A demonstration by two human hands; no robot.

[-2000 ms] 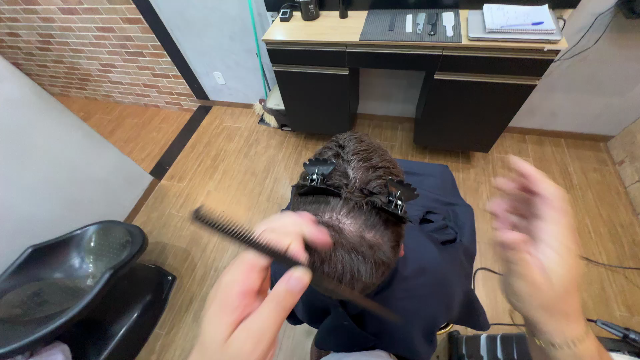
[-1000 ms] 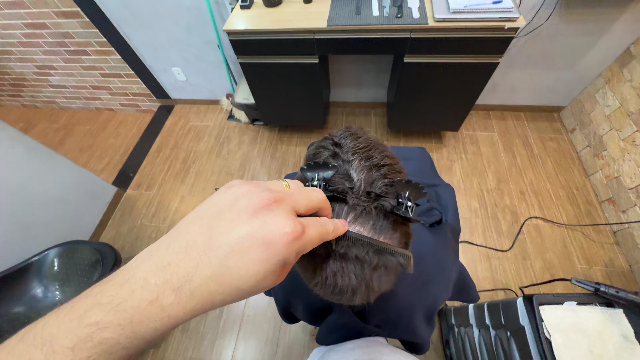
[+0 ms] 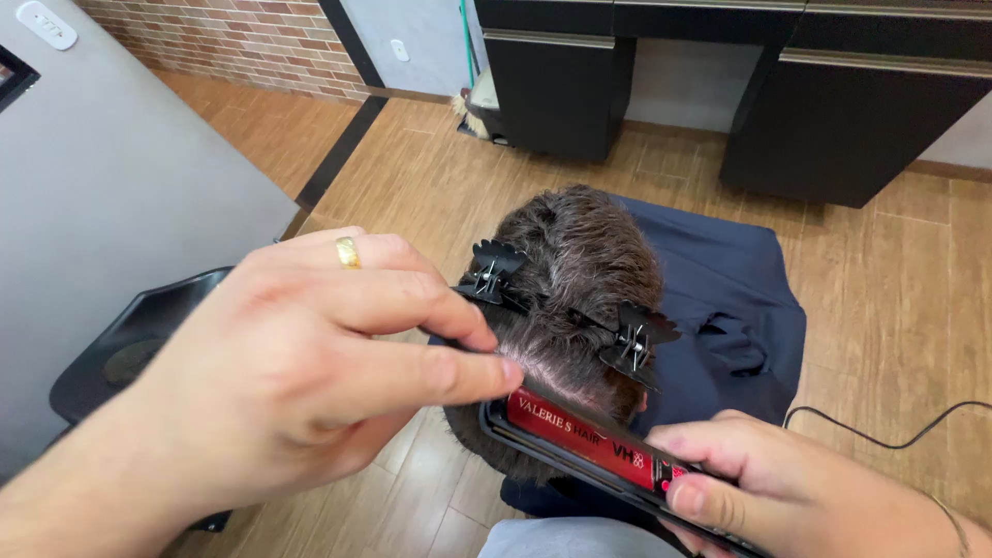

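A seated person's head (image 3: 589,248) is seen from above and behind, with dark hair parted by two black hair clips (image 3: 492,271), (image 3: 635,341). A navy cape (image 3: 721,271) covers the shoulders. My left hand (image 3: 349,341), wearing a gold ring, pinches a dark comb, mostly hidden by the fingers, at the left of the hair below the clips. My right hand (image 3: 759,488) grips a red and black hair straightener (image 3: 581,442), which bears writing. Its plates lie along the lower hair at the back of the head, close to my left fingertips.
A black wash basin (image 3: 132,349) stands at the left beside a grey partition (image 3: 155,147). Ahead are black cabinets (image 3: 550,93) and a broom (image 3: 469,108). A black cable (image 3: 876,442) runs across the wooden floor at the right.
My right hand, out of view one second ago, is back in view with the straightener at the hair. The comb, seen across the back of the head before, is now mostly hidden by my left fingers.
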